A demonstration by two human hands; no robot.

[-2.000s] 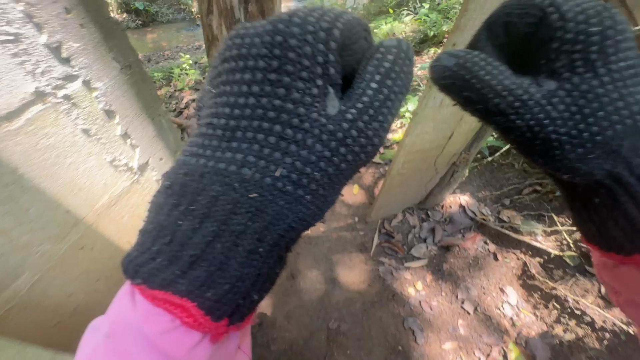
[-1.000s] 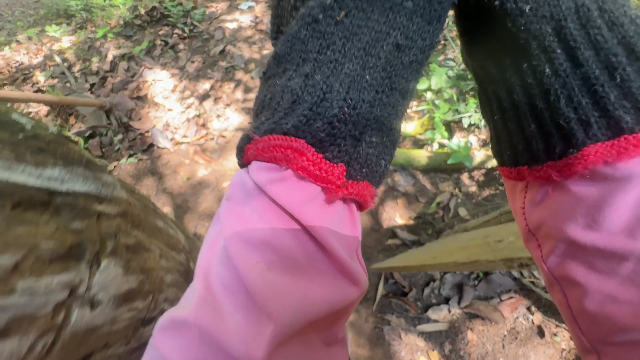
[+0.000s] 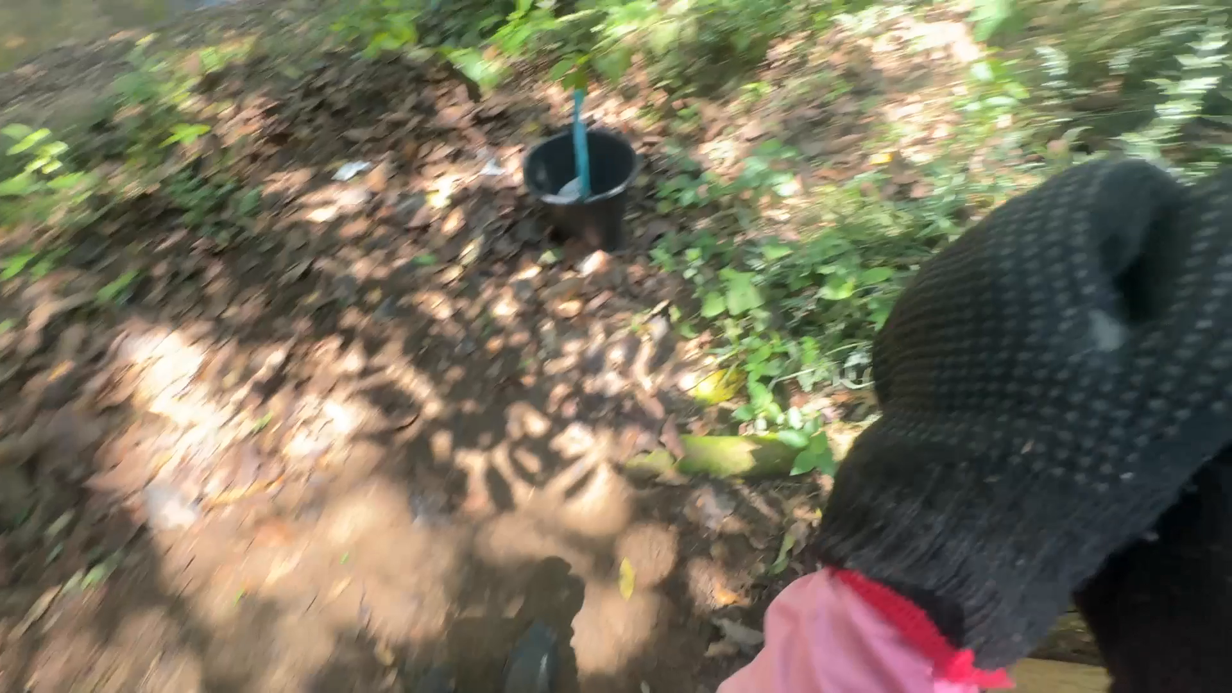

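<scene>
My left hand [image 3: 1039, 356], in a black knitted work glove with pale grip dots and a red cuff, shows at the right under a pink sleeve. Its fingers curl away from the camera, so whether it holds anything is hidden. Behind and below it, a dark patch at the lower right edge looks like part of my right glove [image 3: 1169, 587], mostly cut off by the frame. A strip of pale wood [image 3: 1054, 677] shows beneath the left wrist. Farther off, a black bucket [image 3: 592, 221] with a blue stick-like thing [image 3: 579, 144] in it stands on the leaf litter.
Dry leaves [image 3: 366, 289] and bare soil [image 3: 385, 568] cover the sunlit ground. A mossy log or stem [image 3: 736, 455] lies near the middle, beside low green plants [image 3: 808, 279]. More foliage grows along the top. The picture is blurred.
The view has swung a lot, bringing the bucket into sight. Both gloved hands now lie at the right side, where one second ago they were across the middle and right.
</scene>
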